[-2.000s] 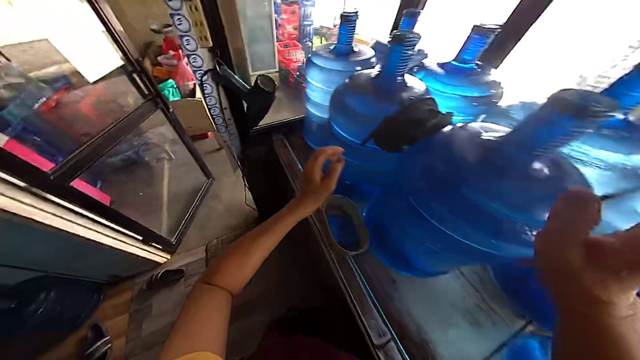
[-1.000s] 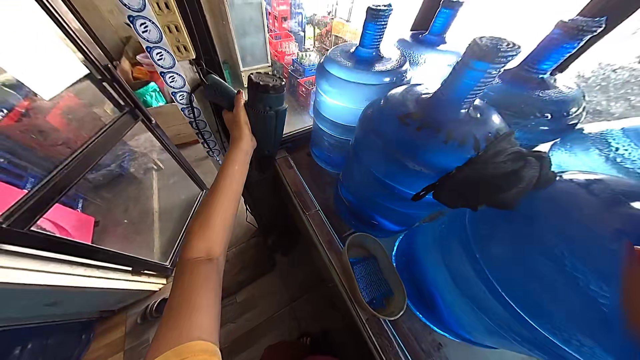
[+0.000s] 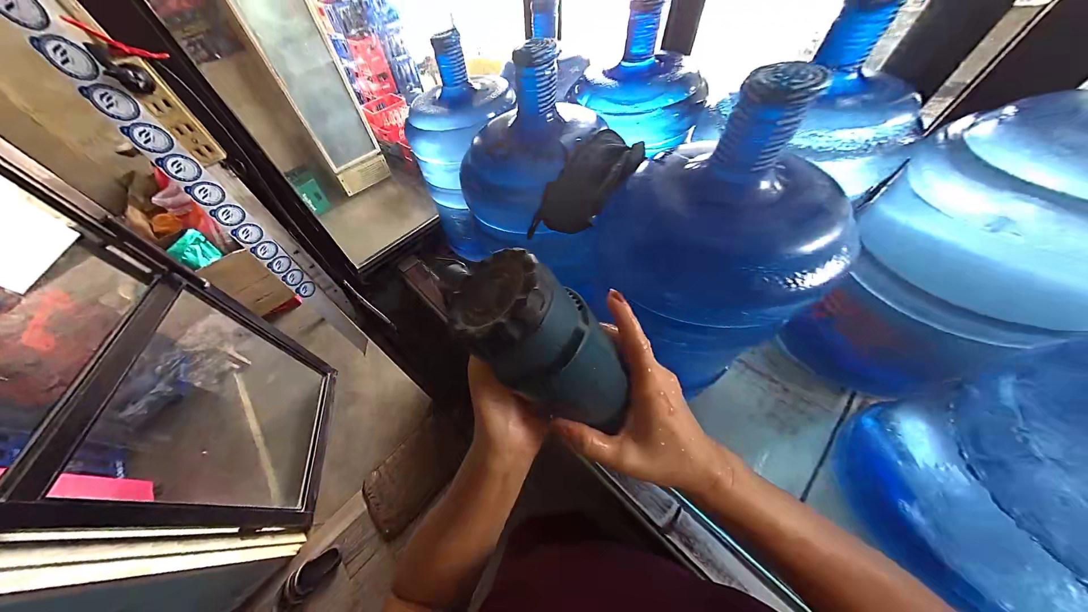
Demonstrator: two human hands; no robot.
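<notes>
Between my two hands I hold a dark teal cylindrical container (image 3: 565, 365) with a ribbed black top, tilted toward the upper left. My left hand (image 3: 506, 412) cups its lower left side. My right hand (image 3: 650, 408) wraps its right side, wet with drops, fingers toward the blue jugs. Just beyond stands a large blue plastic water jug (image 3: 722, 229). A crumpled black plastic bag (image 3: 586, 183) hangs between this jug and another blue jug (image 3: 531, 161) behind it.
Several more blue jugs stand at the back and right, one large jug (image 3: 986, 238) near the right edge. A framed glass door (image 3: 204, 408) is at the left, beside a strip of round stickers (image 3: 178, 167). Red crates (image 3: 387, 110) are behind. A sandal (image 3: 313, 578) lies on the floor.
My left hand, at the dark container beside the door frame one second ago, now holds it nearer to me. My right hand has come in from the right edge onto it.
</notes>
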